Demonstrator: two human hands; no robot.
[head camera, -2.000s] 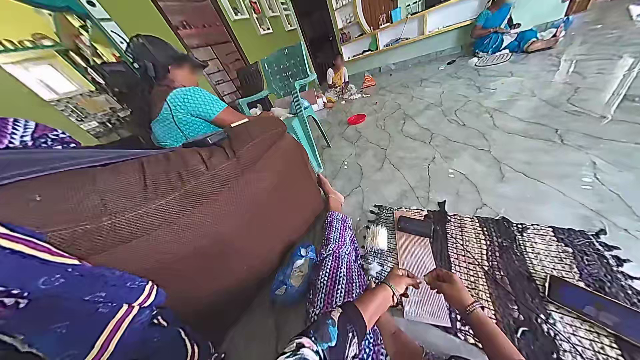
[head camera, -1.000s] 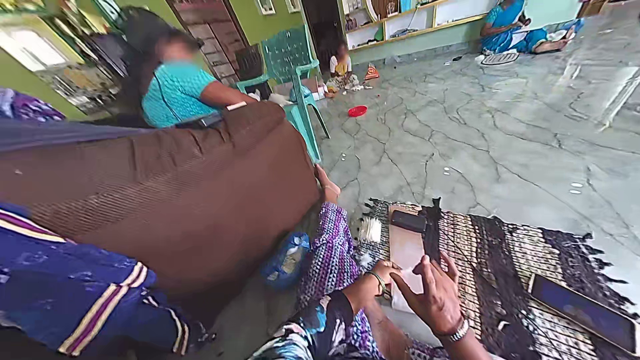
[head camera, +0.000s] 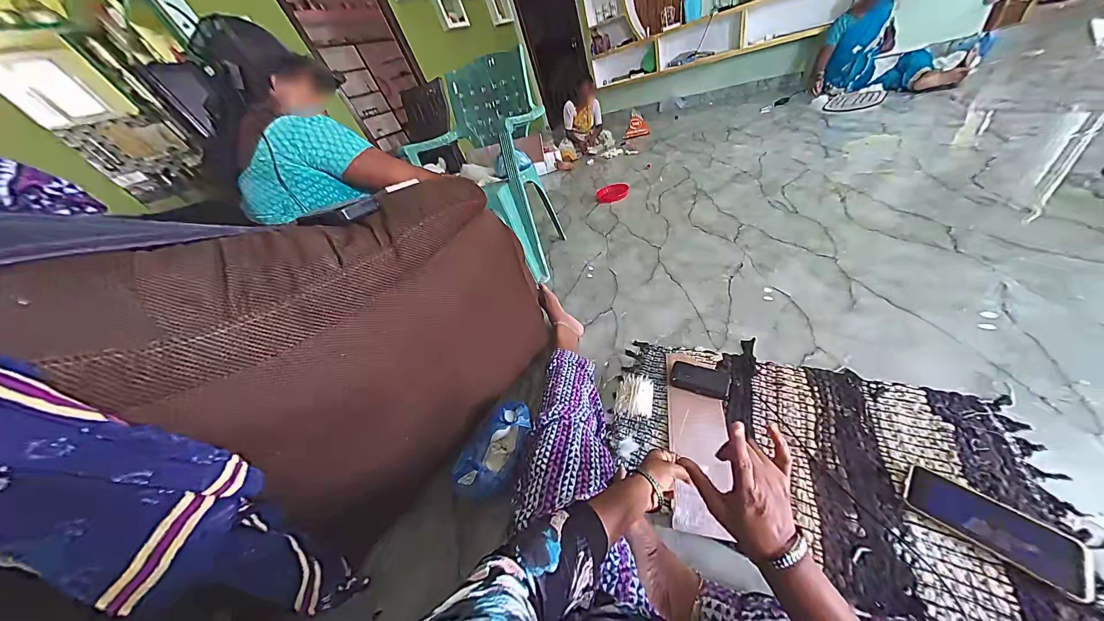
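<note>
My left hand (head camera: 662, 473), with a bangle at the wrist, is over the left edge of a pale flat board (head camera: 700, 431); its fingers are bunched, and whether anything is between them cannot be seen. My right hand (head camera: 755, 496), wearing a metal bracelet, is raised over the board's right side with fingers spread, its thumb close to the left fingertips. A small dark phone (head camera: 699, 379) lies across the board's far end. Left of the board sits a bundle of thin white sticks or wicks (head camera: 635, 396), with a white fluffy tuft (head camera: 628, 448) nearer me.
The board rests on a black and cream woven mat (head camera: 789, 414); a large phone (head camera: 996, 530) lies at right. A blue plastic bag (head camera: 493, 450) stands by my leg. A brown covered sofa (head camera: 328, 362) fills the left. Beyond are a green plastic chair (head camera: 492, 99), a red dish (head camera: 612, 193) and several people.
Two seconds ago my hands were close together over the board with bent fingers. My right hand has since opened, its fingers now spread and pointing up. The left has stayed near the board's left edge.
</note>
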